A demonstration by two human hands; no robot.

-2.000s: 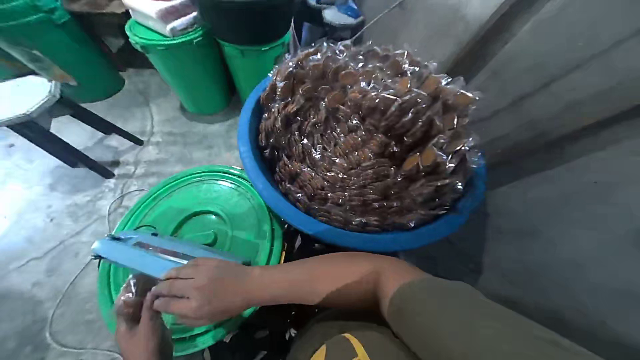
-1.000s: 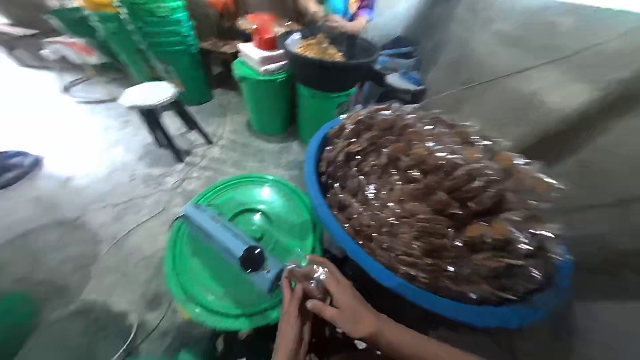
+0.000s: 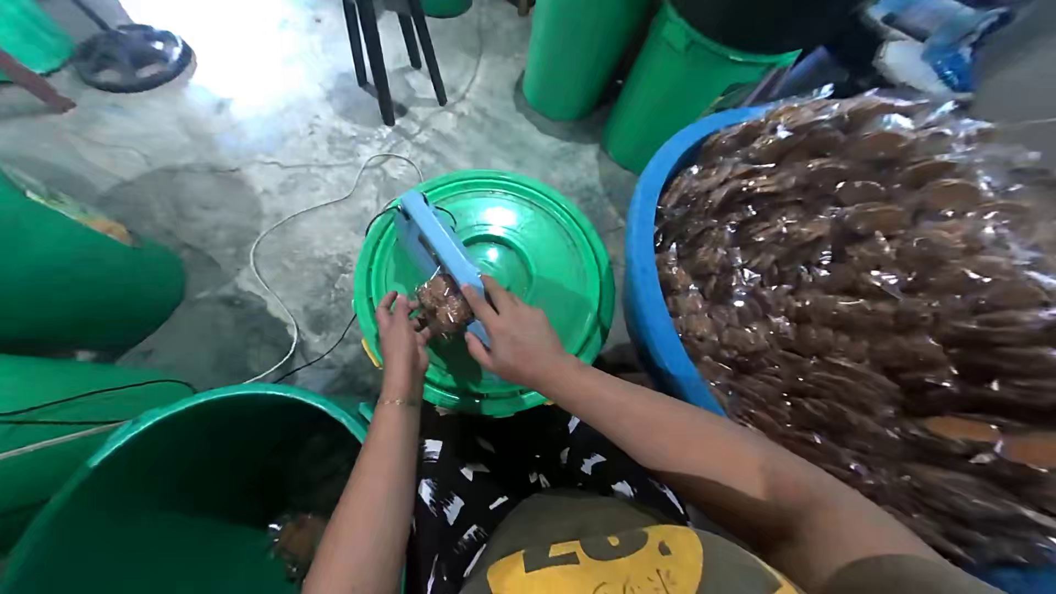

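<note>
A blue hand-operated impulse bag sealer (image 3: 441, 243) lies slanted on the green lid (image 3: 544, 256) of a bucket. My right hand (image 3: 516, 330) rests on the near end of its arm, fingers bent over it. Beside the sealer's left side is a clear plastic bag of brown food pieces (image 3: 444, 305), its upper edge at the sealer. My left hand (image 3: 403, 330) is at the bag's left side, fingers apart and curled; whether they grip the plastic is not clear. To the right, a blue basin (image 3: 648, 272) is heaped with clear packets of flat brown rounds (image 3: 825, 289).
A deep green bin (image 3: 247, 396) at the lower left has a packet (image 3: 299, 540) in it. More green bins (image 3: 82, 264) stand at the left and green buckets (image 3: 577, 58) at the top. Cords (image 3: 272, 223) run over the concrete floor near black stool legs (image 3: 375, 66).
The view has swung, bringing in the green bin at lower left. My right hand has gone from the bag to the sealer's arm, and my hands are farther apart than a second ago.
</note>
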